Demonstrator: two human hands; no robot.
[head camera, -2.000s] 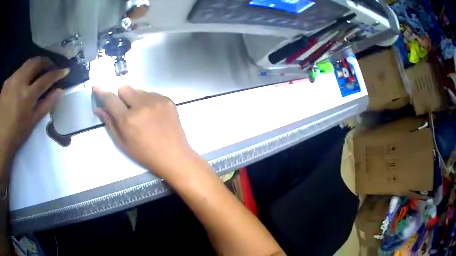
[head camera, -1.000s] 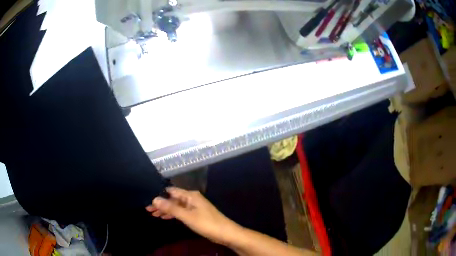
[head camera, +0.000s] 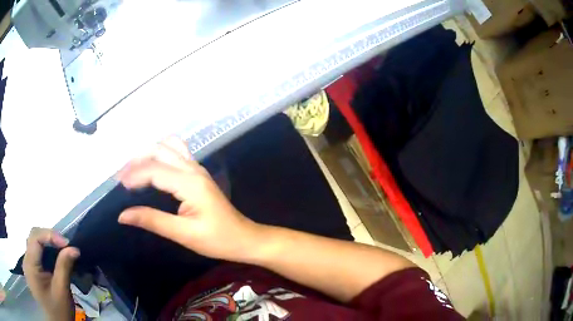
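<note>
A black cloth panel (head camera: 135, 235) lies over the table's front edge and the lap. My left hand (head camera: 50, 269) is at its left end, with thumb and index fingertips close together on the cloth edge. My right hand (head camera: 188, 207) is over the panel near the table edge, with thumb and fingers apart and nothing gripped; its fingertips are blurred. The sewing machine head (head camera: 47, 25) is at the top left, with the needle area (head camera: 93, 47) bare of cloth. More black cloth (head camera: 283, 182) hangs below the table edge.
A ruler strip (head camera: 283, 89) runs along the front edge of the white table. A stack of black panels (head camera: 458, 150) with jagged edges lies at right beside a red support (head camera: 389, 182). A pale yellow bundle (head camera: 311, 114) is below the table. Cardboard cartons (head camera: 540, 88) stand at far right.
The view has shifted towards the lap and the stack. The black panel has moved off the table's left part towards the lap. My right hand has let go of its edge; my left hand has come into view.
</note>
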